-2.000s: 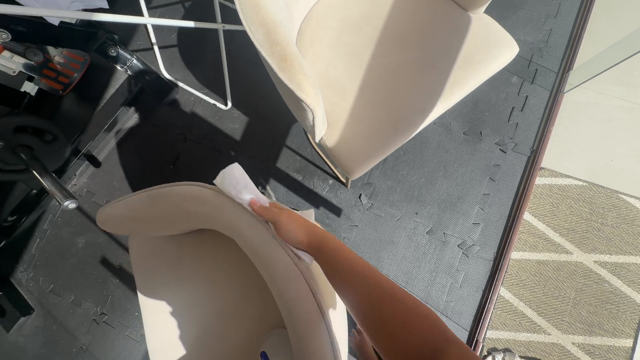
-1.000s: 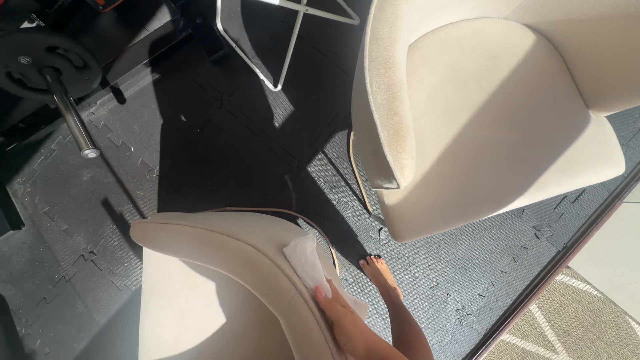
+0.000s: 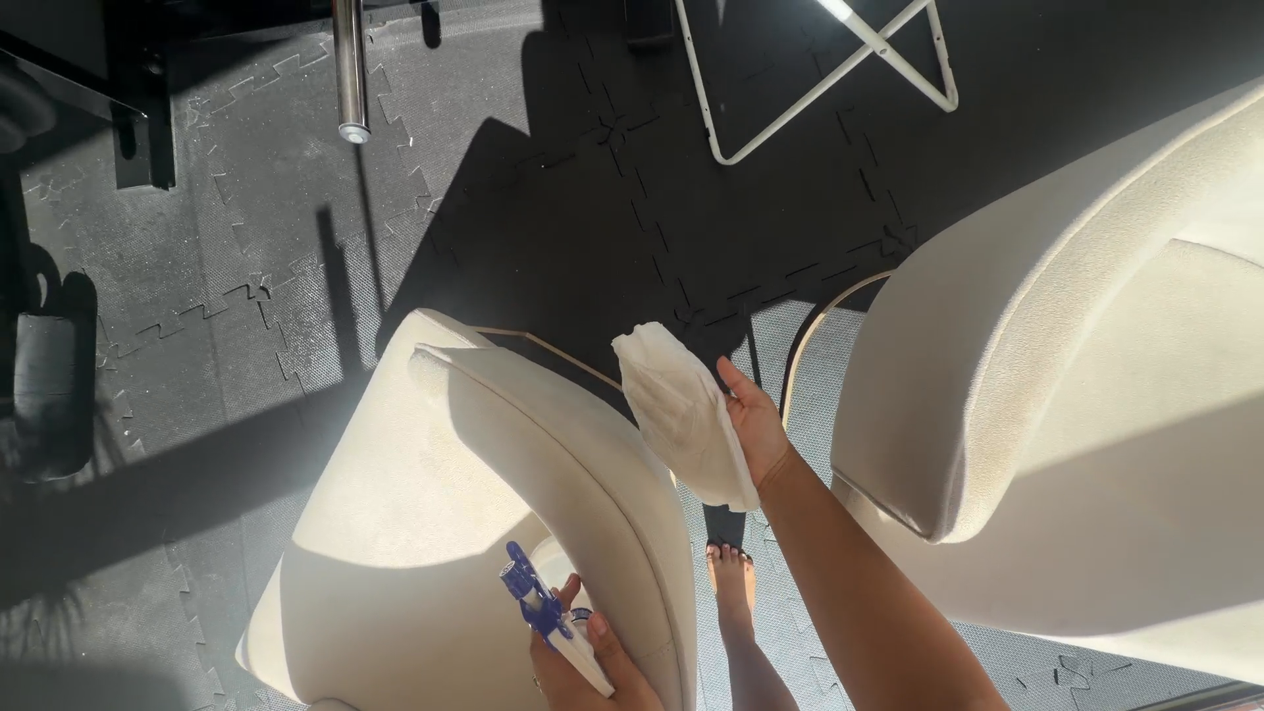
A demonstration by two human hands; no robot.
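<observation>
My right hand [image 3: 760, 425] holds up a folded off-white cloth [image 3: 681, 415] beside the backrest of a cream upholstered chair [image 3: 395, 494]. The cloth lies against the fingers, with the thumb apart at its upper right. Low in the view, my left hand [image 3: 592, 662] is wrapped around a spray bottle with a blue and white trigger head [image 3: 543, 612], above the seat of that chair. The bottle's body is mostly hidden by the hand and the chair's shadow. A second cream upholstered chair [image 3: 918, 395] stands at the right.
Dark interlocking foam mats [image 3: 227, 395] cover the floor. A white metal folding frame [image 3: 726, 158] stands at the top. A chrome bar [image 3: 351, 79] and black exercise equipment [image 3: 143, 128] are at upper left. My bare foot [image 3: 731, 573] is between the chairs.
The cloth was against the chair's backrest in the earlier frames and is now held away from it. My left hand with the spray bottle has come into view. The view has shifted.
</observation>
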